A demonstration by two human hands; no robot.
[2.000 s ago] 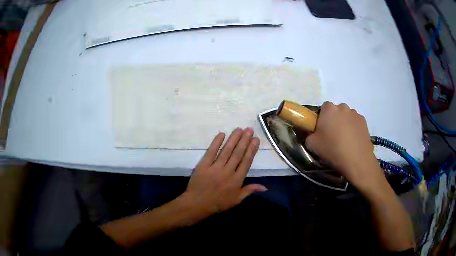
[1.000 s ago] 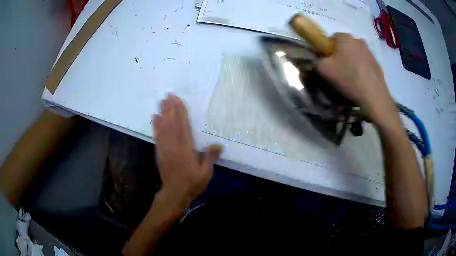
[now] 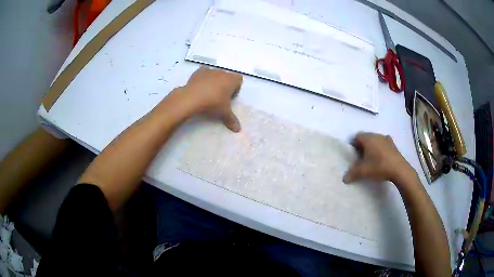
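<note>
A cream speckled fabric panel (image 3: pixel 281 167) lies flat along the near edge of the white table. My left hand (image 3: pixel 214 94) is at its far left corner, thumb on the cloth and fingers bent, apart from the thumb. My right hand (image 3: pixel 376 159) is blurred over the panel's right part, thumb and fingers apart, nothing seen in it. Whether either hand pinches the cloth's edge is hidden. The steam iron (image 3: pixel 431 135) stands at the right, out of my hands, partly over the dark pad.
A white pattern template (image 3: pixel 287 54) lies beyond the panel. Red-handled scissors (image 3: pixel 391 71) lie beside the dark pad (image 3: pixel 416 70) at the far right. Blue hoses (image 3: pixel 478 176) run from the iron. A tan strip (image 3: pixel 95 54) crosses the table's left end. Another person's arm (image 3: pixel 32 159) shows at the left.
My right hand has let go of the iron, which now stands at the right, and is back over the panel. My left hand has moved from the near edge onto the panel's far left corner.
</note>
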